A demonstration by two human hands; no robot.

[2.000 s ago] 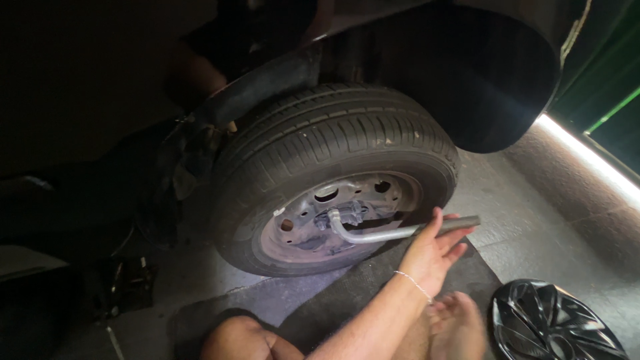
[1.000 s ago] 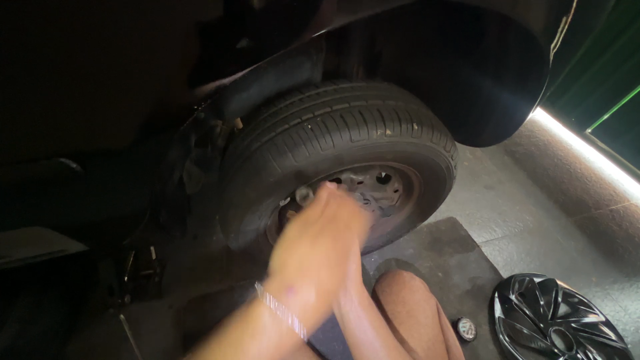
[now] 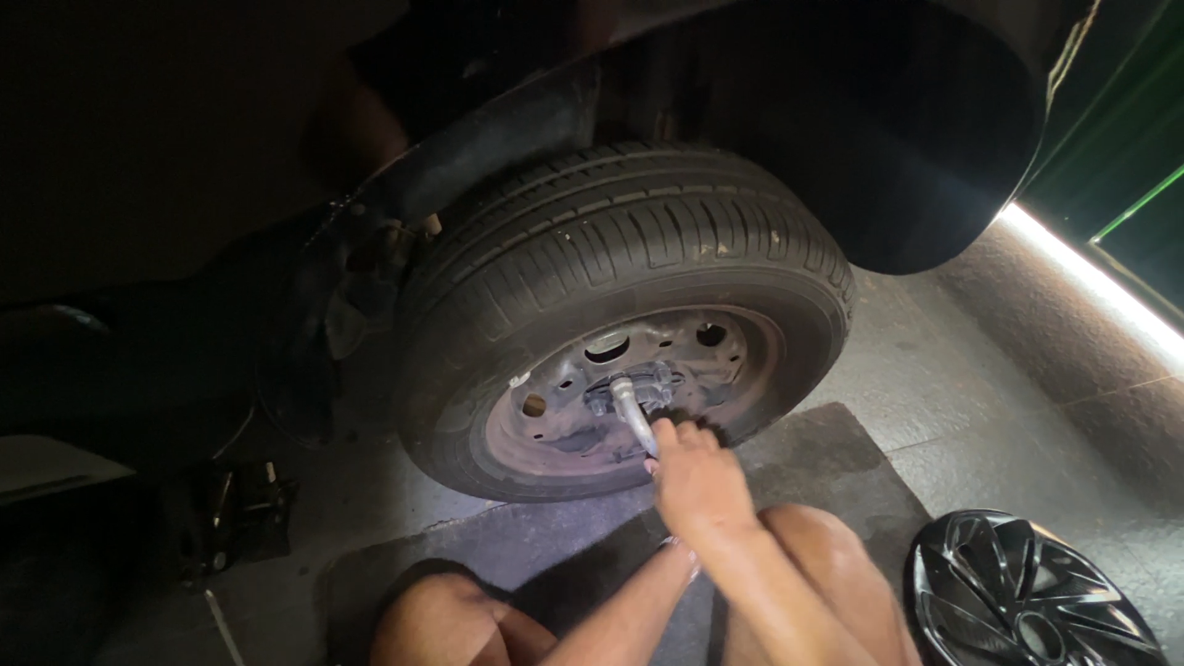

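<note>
A bent metal lug wrench (image 3: 635, 418) has its socket end at the hub of a steel wheel rim (image 3: 555, 444), inside a black tire (image 3: 638, 245). My right hand (image 3: 698, 476) is closed around the outer part of the handle, at the lower right of the hub. My left hand (image 3: 651, 467) is mostly hidden beneath the right one; a bit of finger shows against the handle, and a bracelet is on its wrist. The handle's far end is hidden by the hands.
The dark car body and wheel arch (image 3: 518, 111) hang over the tire. A glossy black wheel cover (image 3: 999, 573) lies on the floor at lower right. Dark metal hardware (image 3: 245, 513) sits at left. A dark mat (image 3: 832, 453) lies below the wheel; my knees are close to it.
The wrench handle pointed right two seconds ago; now it points down toward me. My right hand has come onto the handle over the left. A small round cap seen one second ago is now out of sight.
</note>
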